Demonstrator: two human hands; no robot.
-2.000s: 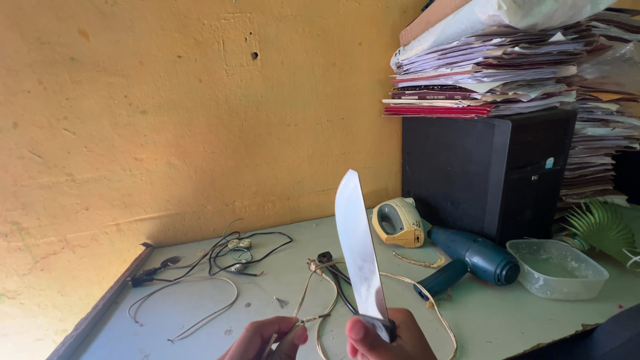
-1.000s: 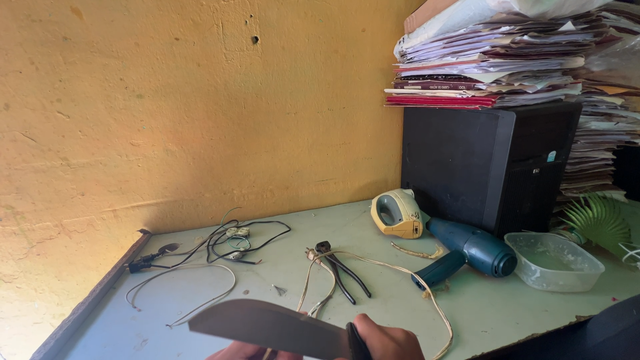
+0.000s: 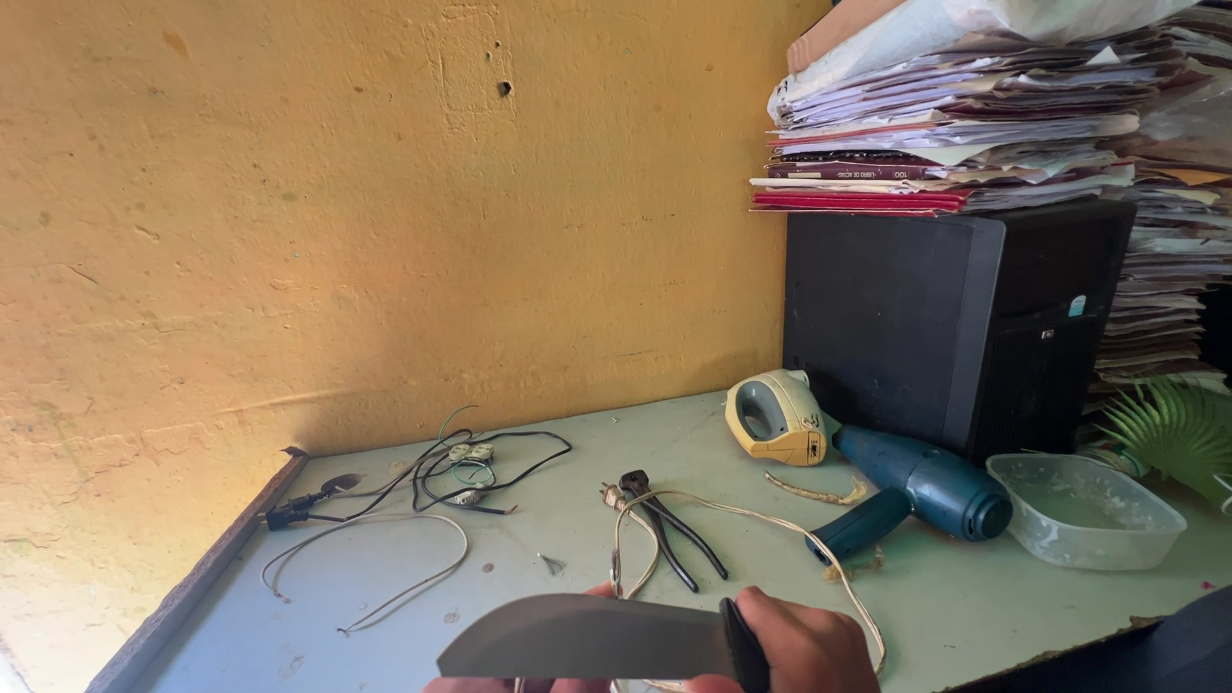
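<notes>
My right hand (image 3: 804, 640) grips the black handle of a broad-bladed knife (image 3: 587, 637), its blade lying sideways and pointing left. Behind the blade, my left hand (image 3: 472, 684) is mostly hidden; its fingers hold a thin pale electrical cord (image 3: 616, 558) that passes behind the blade. That cord runs up to a plug (image 3: 613, 496) and also loops right toward a hair dryer. Pliers (image 3: 664, 529) with dark handles lie beside the plug, beyond the knife.
Black wires (image 3: 433, 491) with sockets and a loose grey cord (image 3: 462, 549) lie left. At right are a yellow-and-cream appliance part (image 3: 778, 419), a blue hair dryer (image 3: 924, 486), a clear plastic container (image 3: 1088, 515) and a black computer tower (image 3: 885, 318) under stacked papers (image 3: 943, 125).
The knife, upright two seconds ago, has swung down to lie sideways, pointing left, in front of my left hand. The pliers, partly hidden at first, now show fully.
</notes>
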